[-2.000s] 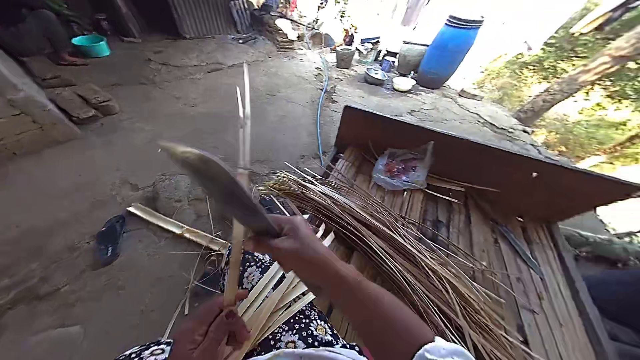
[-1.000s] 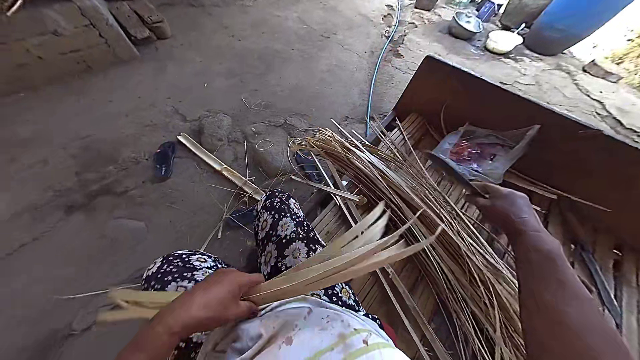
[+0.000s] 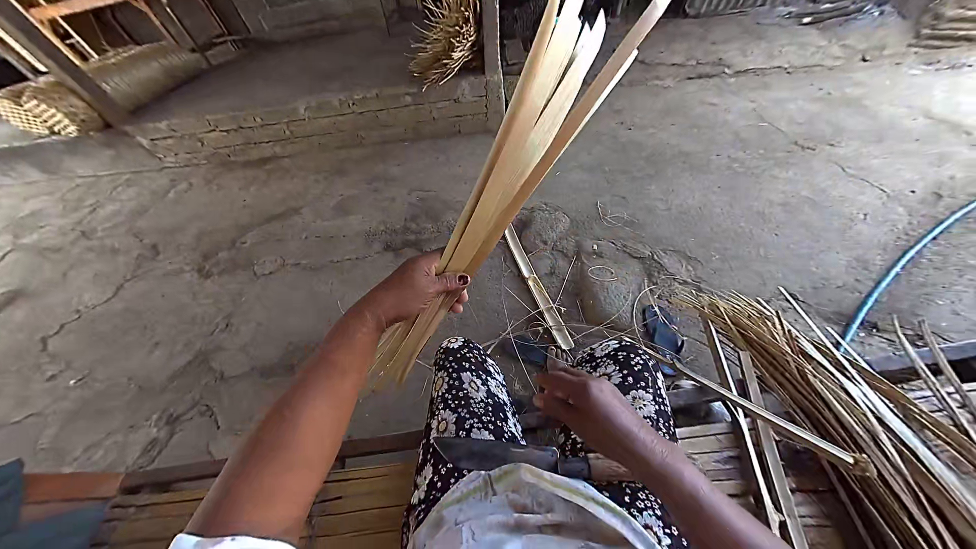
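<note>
My left hand [image 3: 423,288] is closed around a bundle of flat bamboo strips [image 3: 512,160], which slant up and to the right over the ground. A large knife [image 3: 496,454] with a dark blade and wooden handle lies across my lap on the flowered trousers [image 3: 469,389]. Above its handle, over my right thigh, is my right hand [image 3: 576,396], loosely curled, with no object visible in it. A split bamboo piece [image 3: 537,290] lies on the ground beyond my knees. To the right rests a large pile of thin bamboo strips [image 3: 831,396].
I sit on a bamboo-slat bench [image 3: 366,496]. Dark sandals [image 3: 663,332] and thin shavings are on the cracked concrete ground. A blue hose [image 3: 907,267] curves at the right. A low brick ledge [image 3: 320,126], a bundle of sticks [image 3: 450,42] and a rolled woven mat [image 3: 91,91] stand at the back.
The view has swung left. My left hand has raised the strip bundle. The knife, in my right hand before, now lies on my lap, and that hand has come back over my thigh.
</note>
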